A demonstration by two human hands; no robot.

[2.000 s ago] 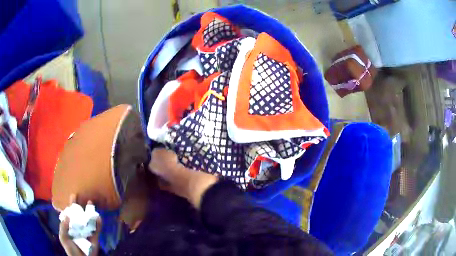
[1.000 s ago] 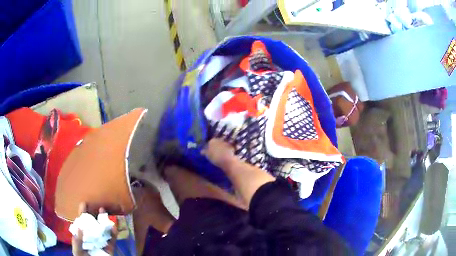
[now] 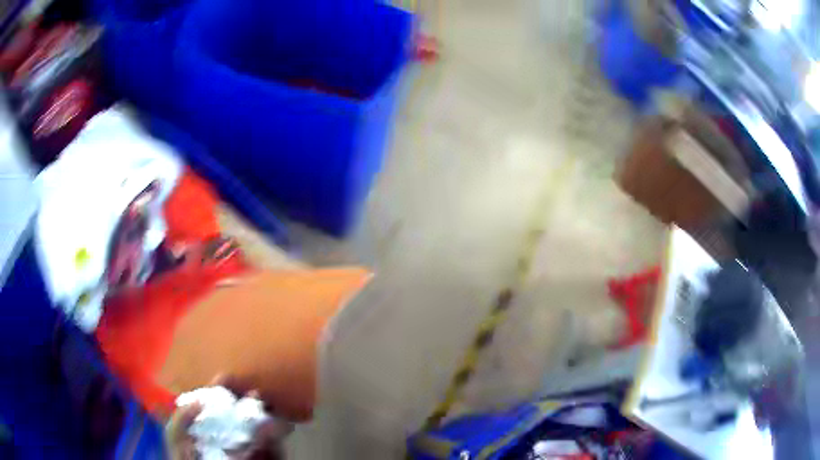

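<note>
The view is strongly blurred. My left hand [image 3: 184,429] is at the bottom left edge, partly cut off, closed around a crumpled handful of small white pieces [image 3: 225,422]. The brown-orange sheet [image 3: 256,332] lies just above and behind the hand, curved. I cannot tell if the fingers also touch it. My right hand is not in view.
Bright red-orange and white cloth pieces [image 3: 108,193] lie at the left. A large blue bin [image 3: 270,135] stands at the upper middle. Yellow-black floor tape [image 3: 490,328] crosses the pale floor. A brown box-like object [image 3: 656,166] and a white-topped table [image 3: 692,359] are at the right.
The view has swung to the right. The blue bin of patterned orange-bordered pieces has mostly left the picture, and so has my right hand. My left hand still holds the white pieces.
</note>
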